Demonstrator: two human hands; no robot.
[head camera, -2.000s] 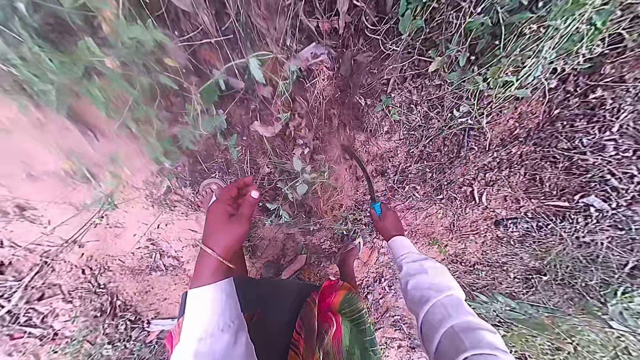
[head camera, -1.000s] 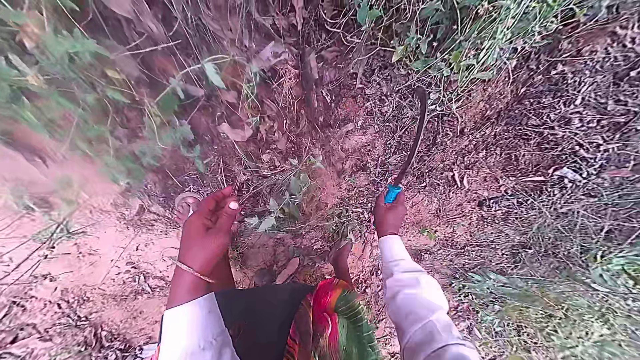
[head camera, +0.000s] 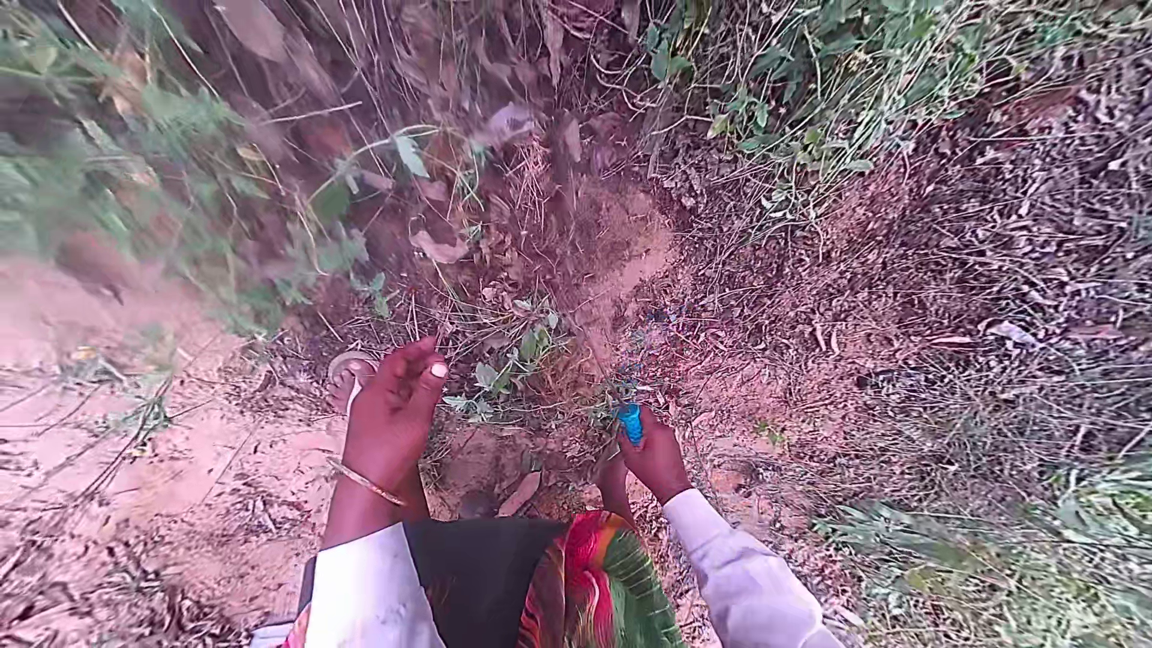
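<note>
My right hand (head camera: 655, 454) is closed around the blue handle (head camera: 632, 423) of a sickle, low and right of centre. The sickle's blade is blurred against the ground and cannot be made out. My left hand (head camera: 396, 409), with a bangle at the wrist, is at the left, its fingers curled and thumb up. Beside its fingertips lies a leafy green weed (head camera: 517, 355) among dry stems. Whether the fingers hold any thin stems cannot be told.
Dense green and dry brush (head camera: 792, 81) borders the top. Dry litter (head camera: 990, 360) covers the right side, with green grass (head camera: 1017, 549) below it. Bare reddish soil (head camera: 234, 477) shows at the left. My feet are just below my hands, partly hidden.
The sickle's curved blade stood out above my right hand in both earlier frames, and now it is blurred. My right hand has moved left, closer to the leafy weed. My left hand stays near the same place.
</note>
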